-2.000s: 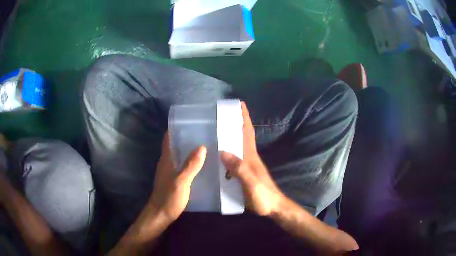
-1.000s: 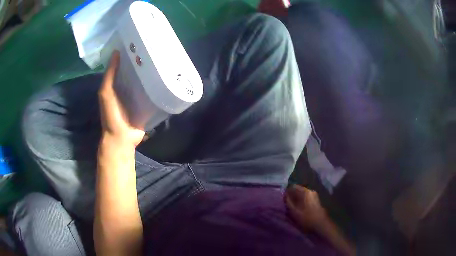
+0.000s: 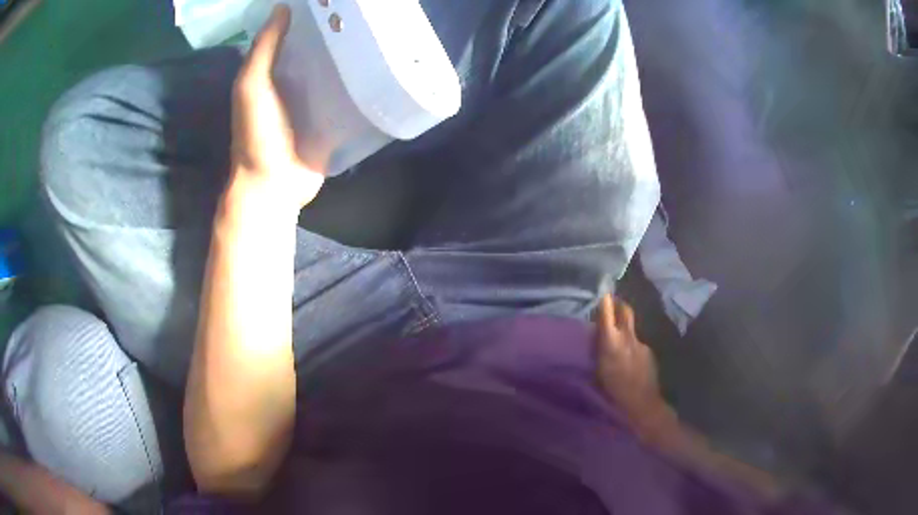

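Note:
The assembled unit, with its white cover [image 3: 408, 86] closed on the frosted tub [image 3: 327, 116], is held tilted above my lap at the top of the view. Its far end is cut off by the top edge. Two small round sockets show on the cover's side. My left hand [image 3: 267, 131] grips the tub from the left, fingers pointing up along it. My right hand [image 3: 626, 352] is away from the unit, low by my right hip against the jeans. Its fingers are dim, and I cannot tell whether they hold anything.
Part of an open white box [image 3: 209, 20] stands behind the unit at top left. A blue item [image 3: 8, 253] shows at the left edge. Another person's knee [image 3: 81, 402] is at lower left. A grey cloth strip [image 3: 679, 287] lies right of my hip.
Both hands were on the unit in my lap; my right hand has left it and moved to my right hip. My left hand has carried the unit up and tilted it. The view has shifted.

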